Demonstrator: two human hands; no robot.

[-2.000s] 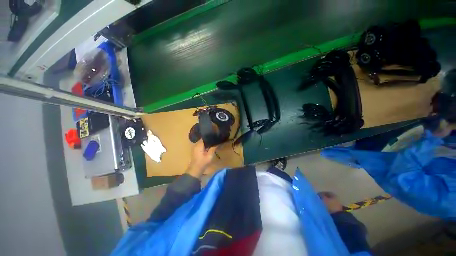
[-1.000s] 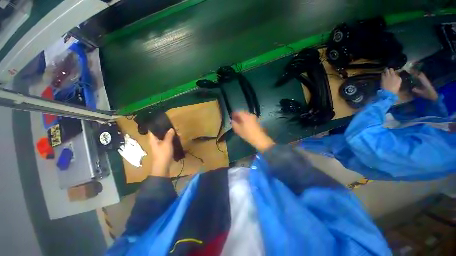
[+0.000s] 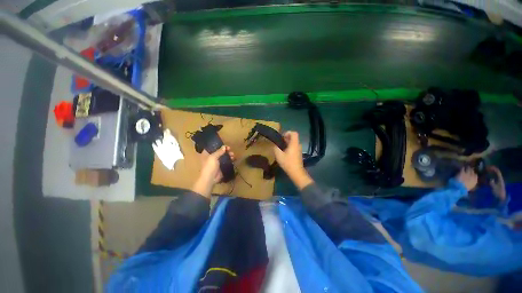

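My left hand [image 3: 212, 167] holds a black headset [image 3: 213, 140] by its broad headband, over the left part of the tan board [image 3: 182, 126]. Thin wires stick out from its upper end. My right hand [image 3: 291, 154] grips the curved black band of a second headset [image 3: 268, 133] at the board's right edge. A dark oval ear cup [image 3: 256, 162] hangs or lies below that band. The fingers hide part of both headsets. The ear cup details are too blurred to tell.
Headsets [image 3: 316, 129] stand to the right on the green bench. A person in blue [image 3: 452, 223] handles a headset at far right. A white glove or cloth [image 3: 168, 150], a round black part [image 3: 143, 126], a silver box [image 3: 97, 143] and a blue tray [image 3: 137, 54] are at left.
My right hand has taken hold of a second headset's band from the group at right and brought it to the board. My left hand still holds its headset, with its wires now showing.
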